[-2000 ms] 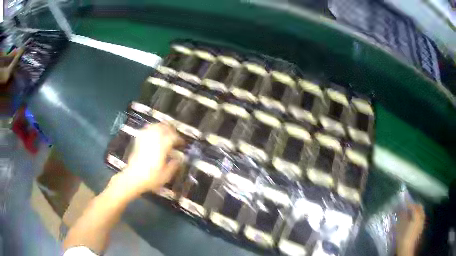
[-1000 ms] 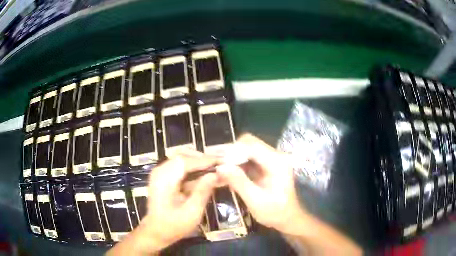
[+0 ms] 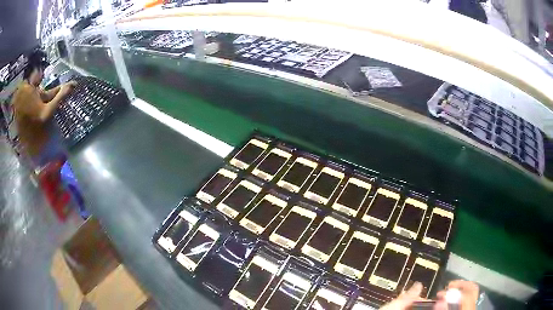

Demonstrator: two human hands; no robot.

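A glossy black blister tray holds rows of phone units with gold borders and dark screens, such as this smartphone unit. One shiny empty pocket shows in the nearest row. My left hand and my right hand are close together at the bottom right, cut off by the picture's edge. A thin dark bar with a pale edge, seemingly a phone unit held edge-on, lies between them. Any small part at the fingers is hidden or too small to tell.
A raised shelf behind carries more trays and a flat plastic bag. At left a person works over another tray, beside a red stool. A cardboard box stands lower left.
The view has swung left and up, so the tray and both hands appear further right and lower. The hands remain together around the thin unit. The bag and right-hand stack have left view.
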